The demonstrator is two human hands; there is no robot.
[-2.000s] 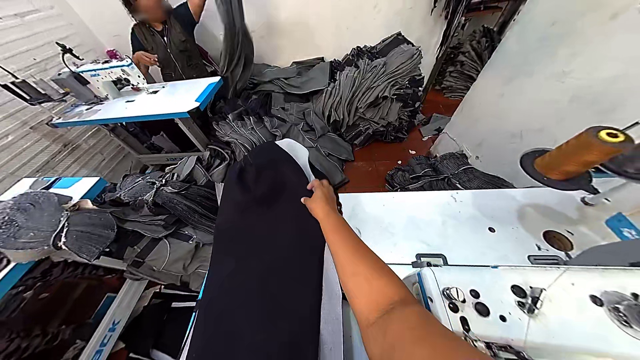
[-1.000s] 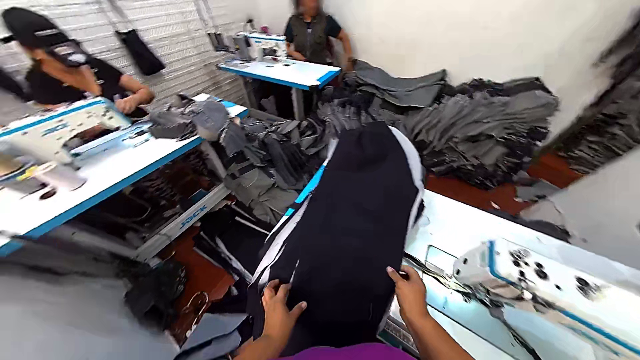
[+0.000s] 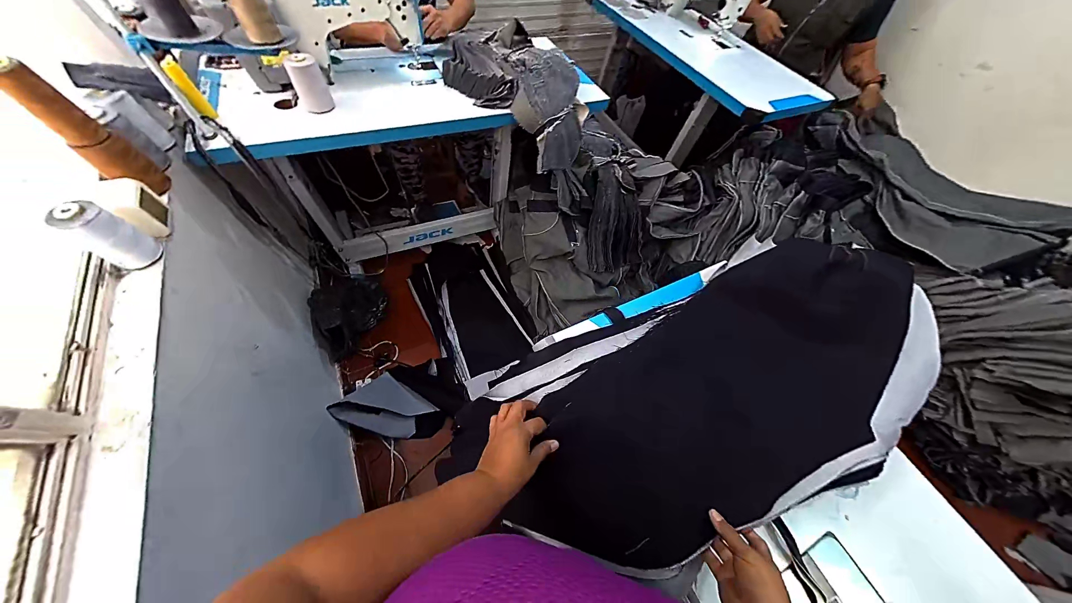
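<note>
Layered black fabric panels (image 3: 712,394), with light undersides showing at the edges, lie across the white sewing table (image 3: 930,536). My left hand (image 3: 512,448) rests on the panels' left edge, fingers spread and thumb on the black cloth; whether it pinches any layer cannot be told. At the near edge of the panels is my right hand (image 3: 741,561), its fingertips at the light-coloured rim and part of the palm cut off by the frame; its grip on the cloth is unclear.
Piles of grey denim pieces (image 3: 997,377) lie beyond and right. Another sewing table (image 3: 402,113) holds thread cones and a denim bundle (image 3: 536,79); a co-worker's hands are at its machine. A second person stands behind the far table (image 3: 712,59). Black cut pieces (image 3: 486,322) lie low at left.
The view has swung left. My left hand, on the cloth's near end a second ago, now lies on its left edge. My right hand remains by the near right edge.
</note>
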